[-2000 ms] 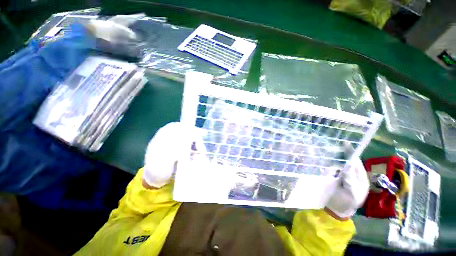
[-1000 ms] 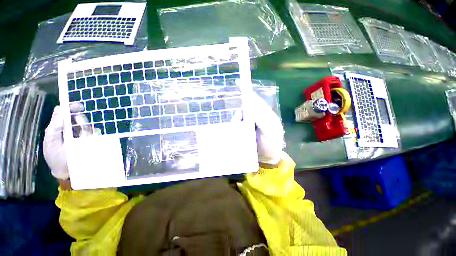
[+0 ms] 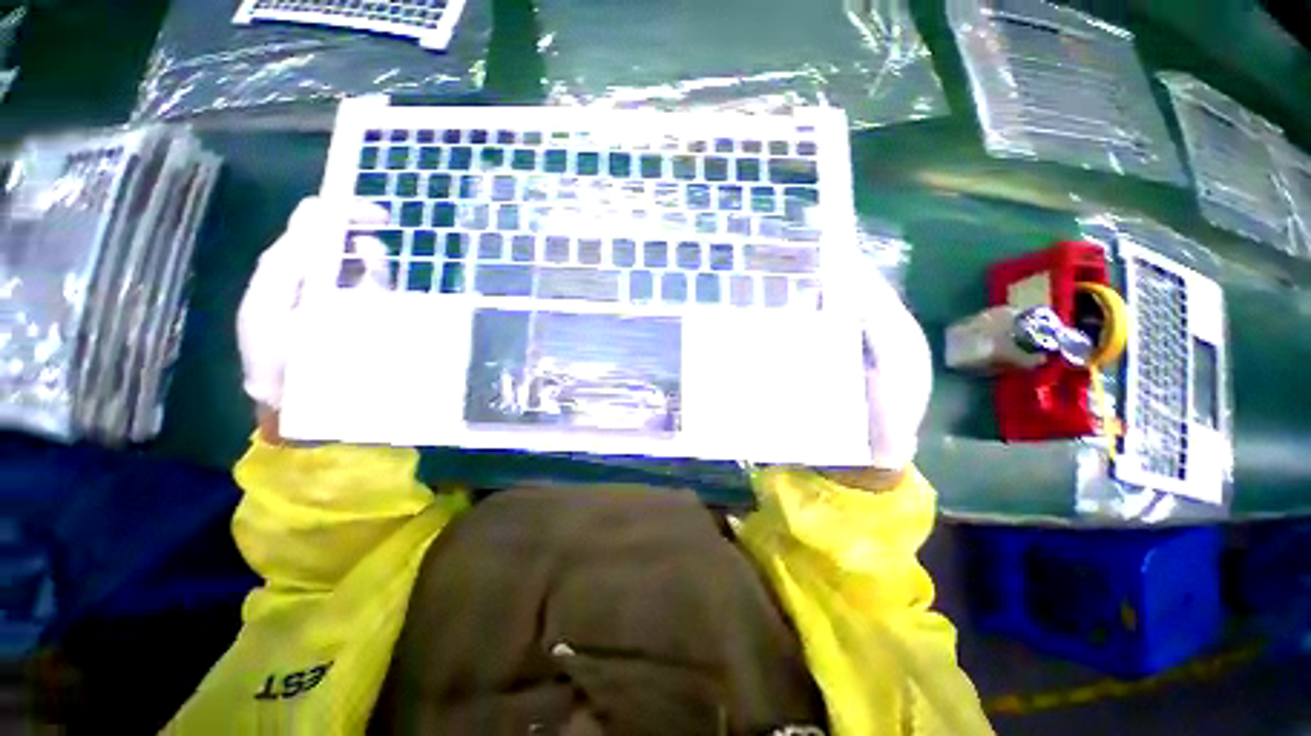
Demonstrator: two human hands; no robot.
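Note:
A bright silver-white laptop top case (image 3: 388, 371) is held in front of my body, over the green bench. Green surface and glossy plastic show through its key holes and touchpad opening. My left hand (image 3: 288, 309), in a white glove, grips its left edge, with fingertips showing through the key holes. My right hand (image 3: 894, 360), also gloved in white, holds its right edge; its fingers are mostly hidden by the panel and glare. A clear plastic bag lies under the panel, partly hidden.
A stack of bagged top cases (image 3: 108, 288) is at left. A red holder (image 3: 1047, 396) with a silver-topped bottle (image 3: 1038, 331) and yellow ring (image 3: 1104, 325) is at right, beside another top case (image 3: 1201, 431). Bags and panels lie along the back. A blue stool (image 3: 1136, 597) is below.
Since one second ago, the held panel has shifted right and slightly up in view and is more level. Two seconds ago it was tilted the other way. Both hands have kept their hold.

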